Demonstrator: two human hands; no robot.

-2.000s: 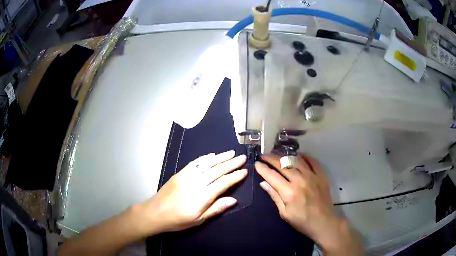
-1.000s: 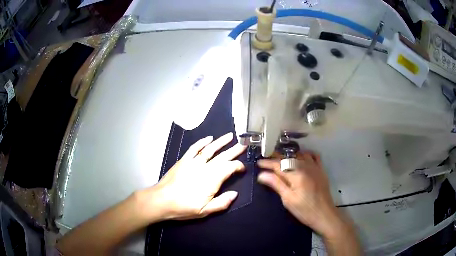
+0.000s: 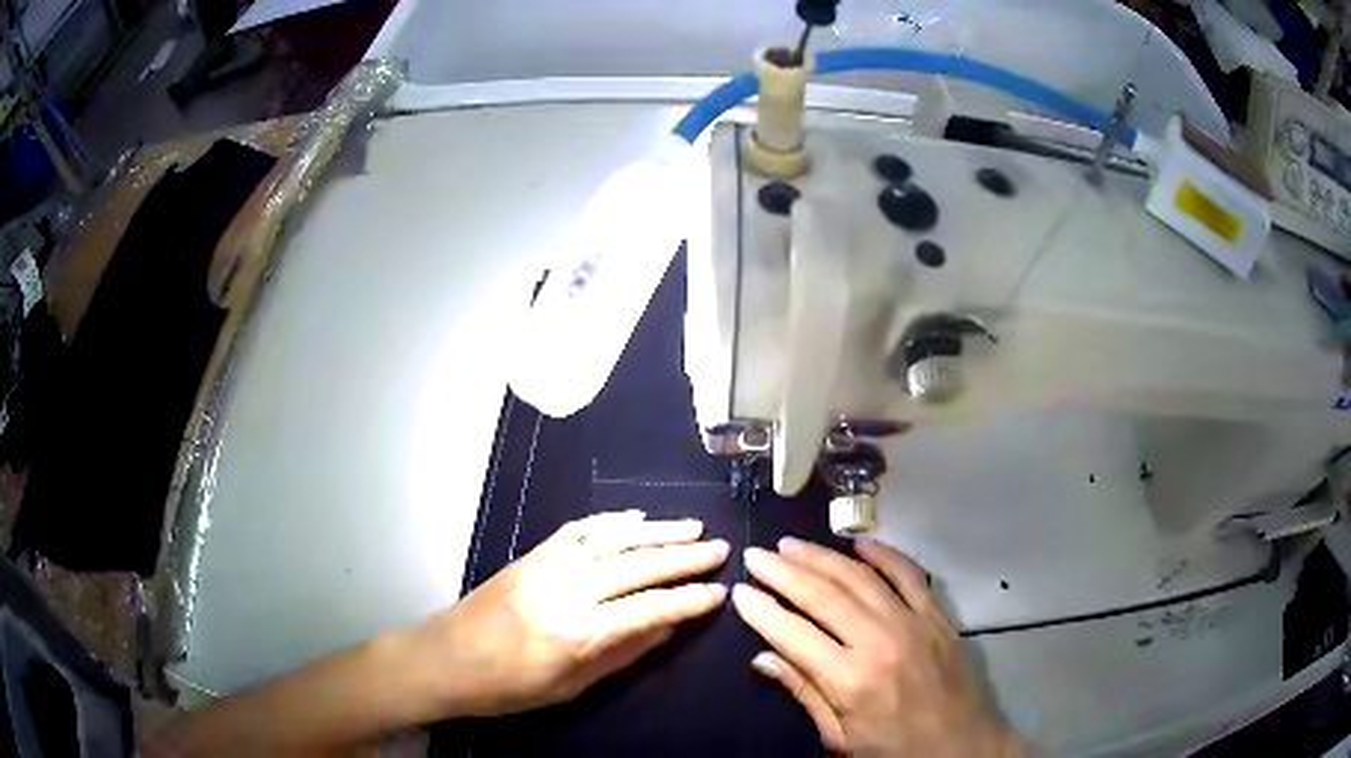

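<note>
The dark garment panel (image 3: 637,444) lies flat under the head of the cream-white sewing machine (image 3: 1037,341). A pale stitch line runs sideways across it to the presser foot (image 3: 745,477), and more pale lines run along its left edge. My left hand (image 3: 593,607) lies flat on the panel, left of and below the foot. My right hand (image 3: 874,637) rests on it to the right, fingers spread. The fingertips of both hands nearly meet just below the foot. The cloth under my hands is hidden. The needle tip cannot be made out.
The white lamp (image 3: 608,296) glares left of the machine head and overlaps the panel's upper part. A blue hose (image 3: 919,62) arches behind a cream spool-shaped fitting (image 3: 778,111). Black cut pieces (image 3: 126,370) lie on plastic-wrapped cardboard at left. A control panel (image 3: 1304,148) is at upper right.
Both hands have moved down, away from the foot, and the right fingers have left the foot's side. The sideways stitch line now shows. The machine and lamp sit slightly lower in the picture.
</note>
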